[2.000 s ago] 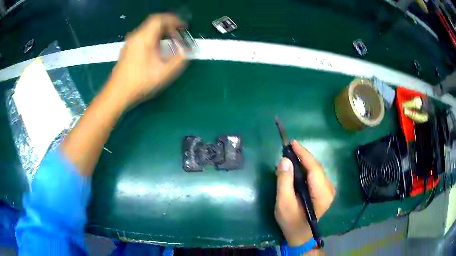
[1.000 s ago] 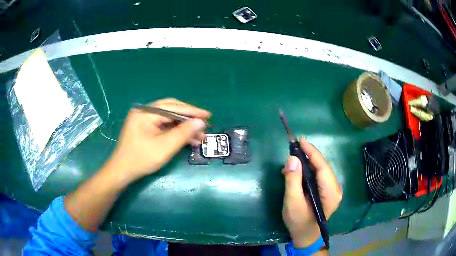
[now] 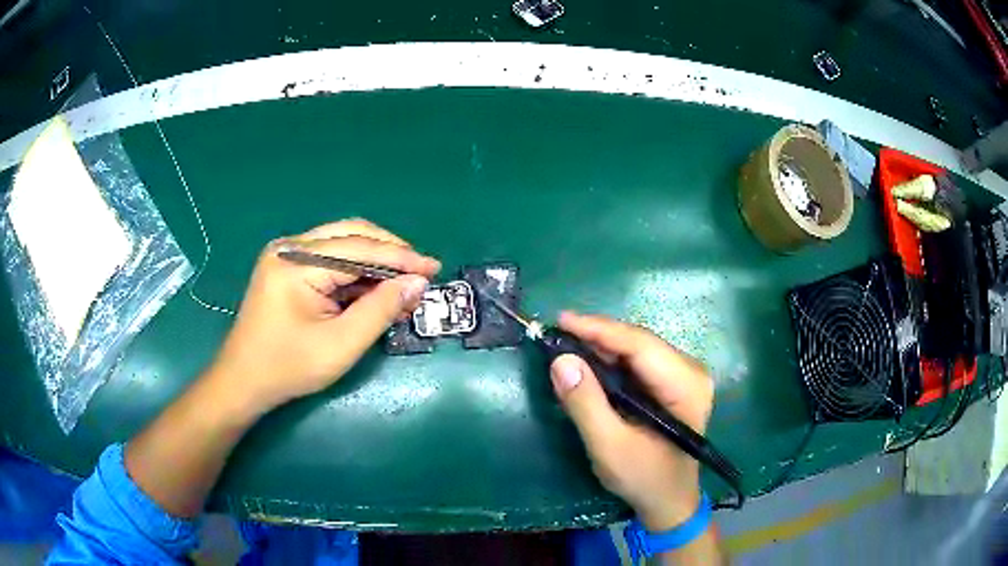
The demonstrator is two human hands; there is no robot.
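The watch housing (image 3: 444,310), a pale-rimmed rounded rectangle with white and black parts inside, sits on the dark holding fixture (image 3: 492,321). My left hand (image 3: 321,310) is shut on the tweezers (image 3: 337,263), its fingertips at the housing's upper left side. The tweezers' tips are hidden by my fingers. My right hand (image 3: 636,409) is shut on the soldering iron (image 3: 625,392), whose thin metal tip points up and left over the fixture's right part, close to the housing's right edge. Whether the tip touches anything cannot be told.
The solder wire (image 3: 182,182) runs from the far side to my left hand. A plastic bag (image 3: 149,265) with a white sheet (image 3: 66,227) lies left. A tape roll (image 3: 796,188), a fume fan (image 3: 846,352) and a red tray (image 3: 901,243) stand right. Further units lie beyond the white strip.
My left hand has come from the conveyor line to the fixture, where the housing now sits. My right hand has moved left, bringing the iron's tip over the fixture. The view has shifted slightly.
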